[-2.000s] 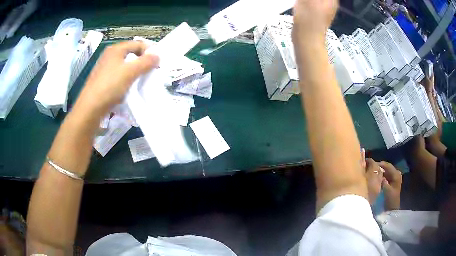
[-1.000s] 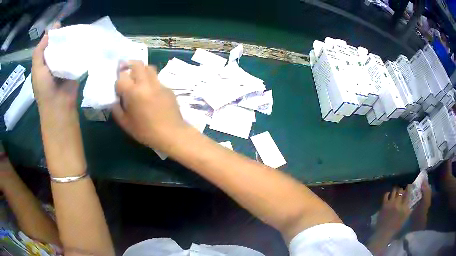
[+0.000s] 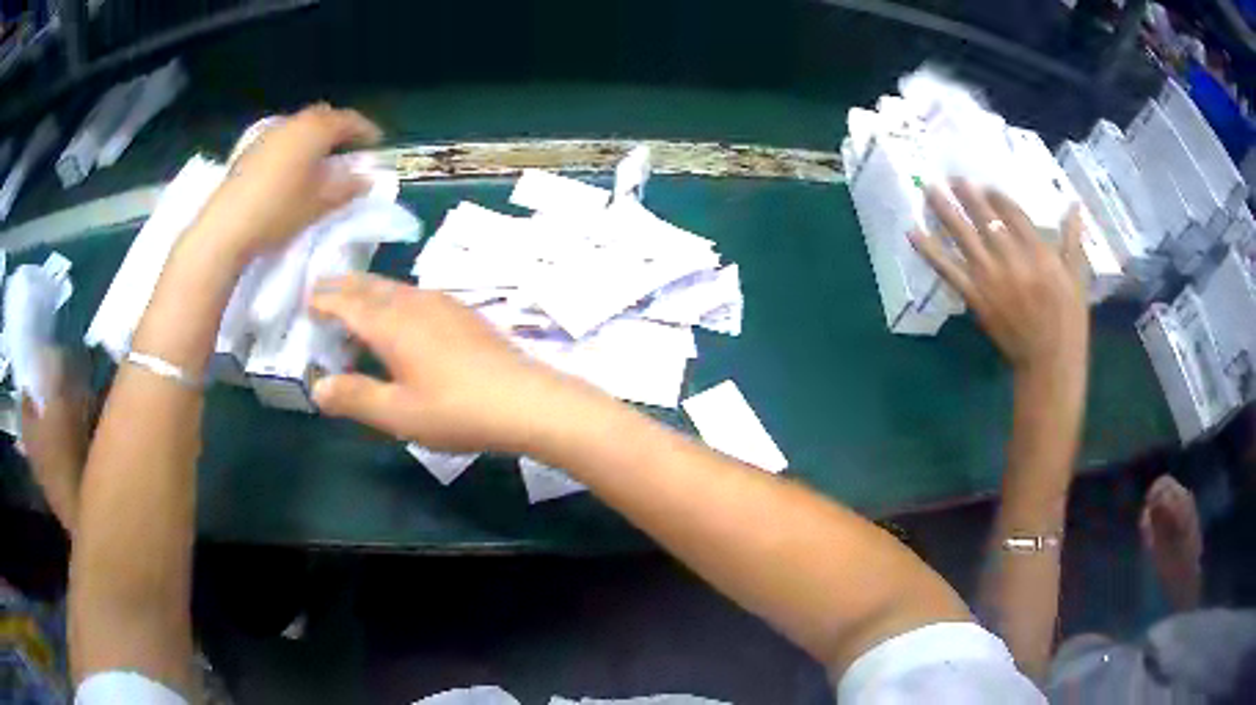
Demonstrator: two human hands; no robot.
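Note:
White cartons (image 3: 287, 369) lie side by side at the left of the bench, with a limp milky white sleeve (image 3: 351, 237) on top. My left hand (image 3: 283, 179) is over the far part of these cartons, fingers bent and blurred; its grip is unclear. My right hand (image 3: 413, 361) is at their near right side, thumb and fingers apart, with nothing seen held in it. A loose heap of white leaflets (image 3: 592, 276) lies right of the cartons, partly behind my right forearm. One leaflet (image 3: 734, 426) lies apart at the heap's near right.
At the right, another person's hand (image 3: 1012, 269) rests on rows of cartons (image 3: 895, 262). More cartons (image 3: 1191, 365) stand at the far right. Another hand (image 3: 55, 441) shows at the left edge. Cartons lie on the dark far strip (image 3: 121, 121), beyond the worn metal edge (image 3: 551, 160).
The white sleeve lifted between my hands is now down on the cartons. My left hand has moved right and my right hand is spread. Another person's hand has come onto the right cartons.

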